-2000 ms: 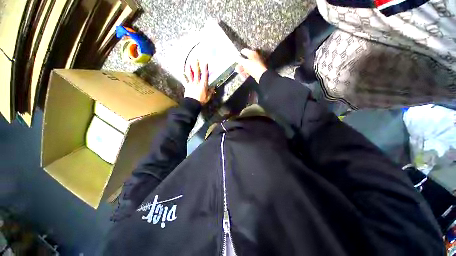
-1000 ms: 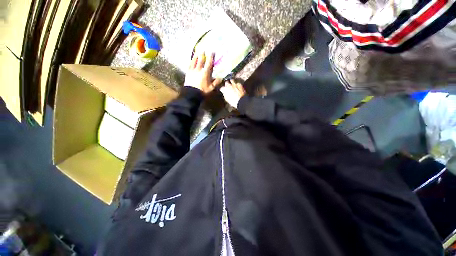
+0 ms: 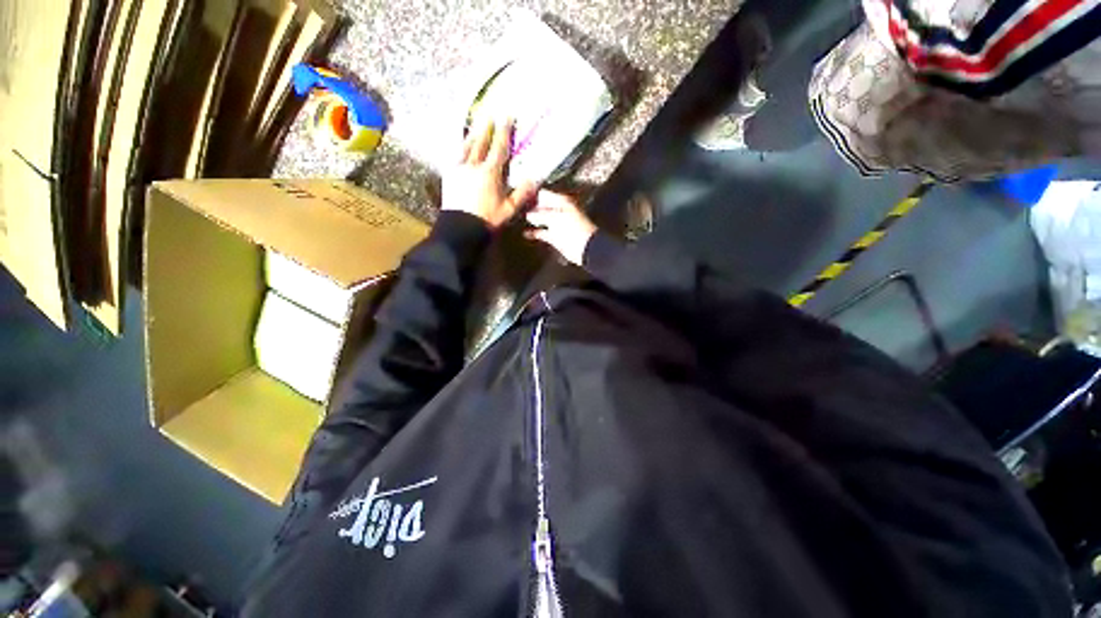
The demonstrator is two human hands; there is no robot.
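Note:
A white product box lies on the speckled table, its top washed out by glare, with a curved dark line and a pink patch. My left hand lies on its near left part with fingers spread. My right hand is just below the box's near edge, fingers loosely bent and apart, with nothing visible in them. An open shipping carton lies to the left with its mouth towards me and white product boxes inside.
A blue tape dispenser with a yellow-orange roll lies on the speckled table behind the carton. Flattened cartons lean at far left. A person in a patterned jacket stands at upper right. Yellow-black tape marks the floor.
My right hand has moved from the box's right side to below its near edge. My left hand stays on the box. The person in the patterned jacket has shifted up and right.

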